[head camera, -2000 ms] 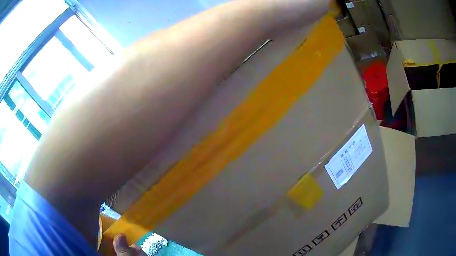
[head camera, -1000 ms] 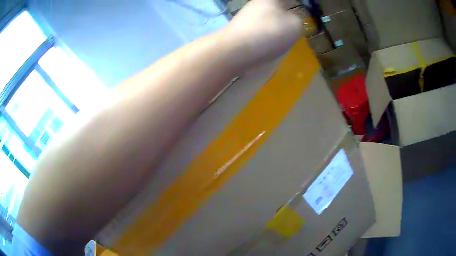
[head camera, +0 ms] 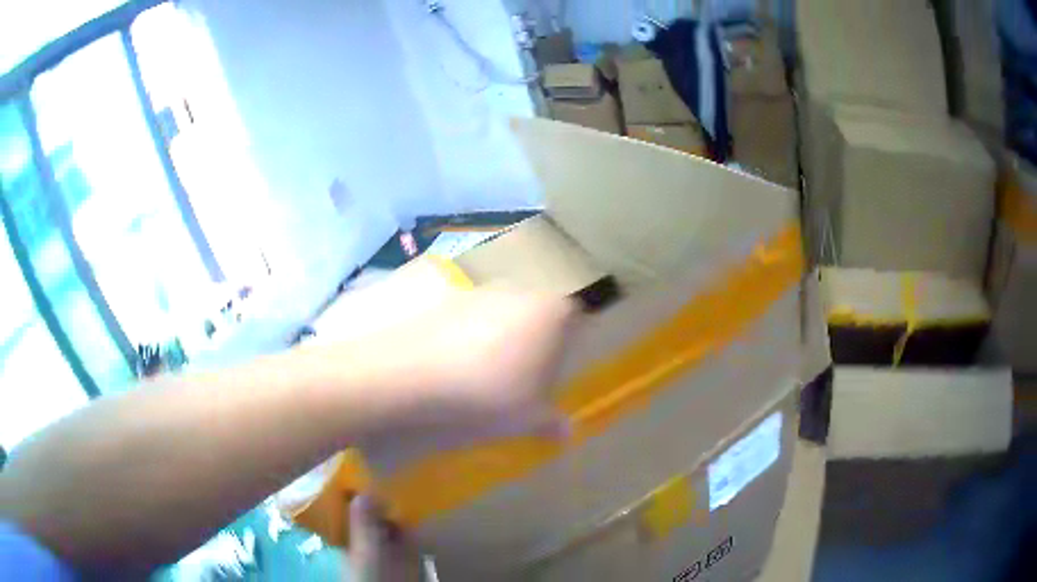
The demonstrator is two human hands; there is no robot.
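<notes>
A large brown carton fills the centre, tilted, with a wide strip of orange packing tape along its upper edge. My left arm reaches in from the lower left. My left hand is blurred and lies against the carton's upper edge at the tape; its fingers cannot be made out. My right hand is mostly cut off at the bottom edge; a finger or thumb shows against the orange tape at the carton's near left corner, pinching it. A white label and a small yellow tape patch are on the carton's side.
A raised carton flap stands behind the taped edge. A green bench top with blurred white pieces shows at lower left. Windows and a pale wall are behind. Stacked cartons and an open carton stand at right.
My left hand has come back from the far end of the tape towards the middle of the edge. The view has shifted, and the carton's raised flap and part of its inside now show.
</notes>
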